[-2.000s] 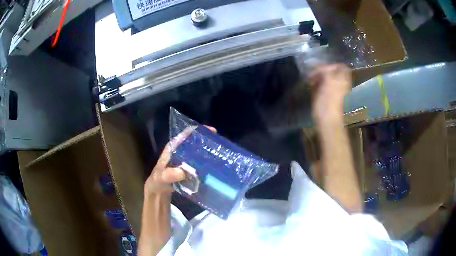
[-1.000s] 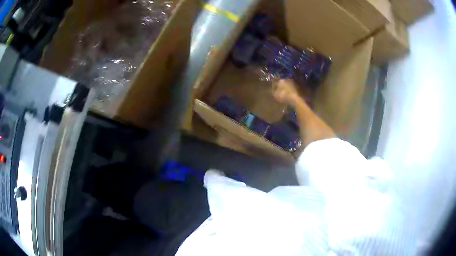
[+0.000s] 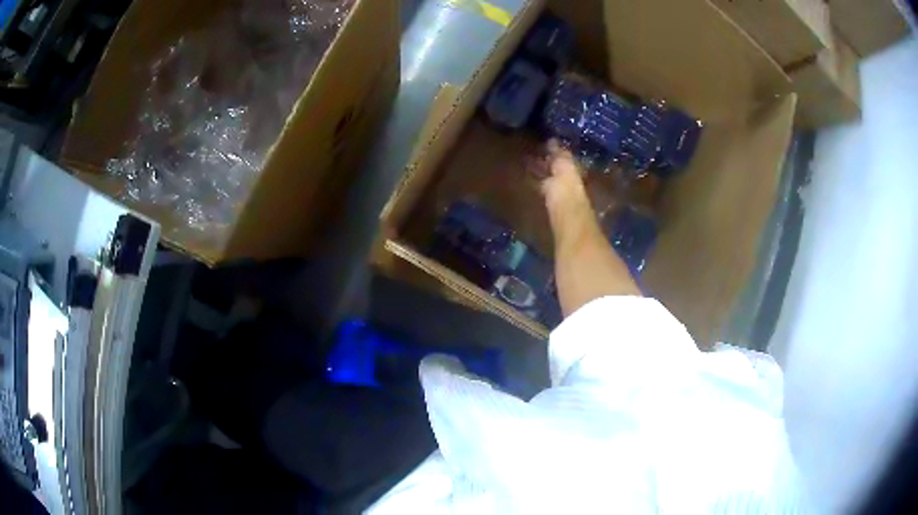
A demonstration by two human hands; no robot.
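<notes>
My right hand (image 3: 556,166) reaches down into an open brown supply carton (image 3: 705,292). Its fingers are at the near side of a row of film-bagged dark blue boxes (image 3: 614,123); they are blurred, and I cannot tell whether they grip one. More blue boxes stand at the carton's upper left corner. Another bagged watch box (image 3: 515,291) with a pale watch picture lies along the near wall, partly in shadow. My left hand is out of the picture.
A scrap carton (image 3: 312,141) full of crumpled clear film stands at the upper left. The sealer's jaws (image 3: 101,362) are at the left edge. A bright blue object (image 3: 354,353) is low near my dark-clothed lap. More brown cartons (image 3: 780,30) are at the upper right.
My view has swung right from the sealer to the cartons. The bagged box and my left hand have left the picture. My right hand has moved slightly closer to the row of boxes.
</notes>
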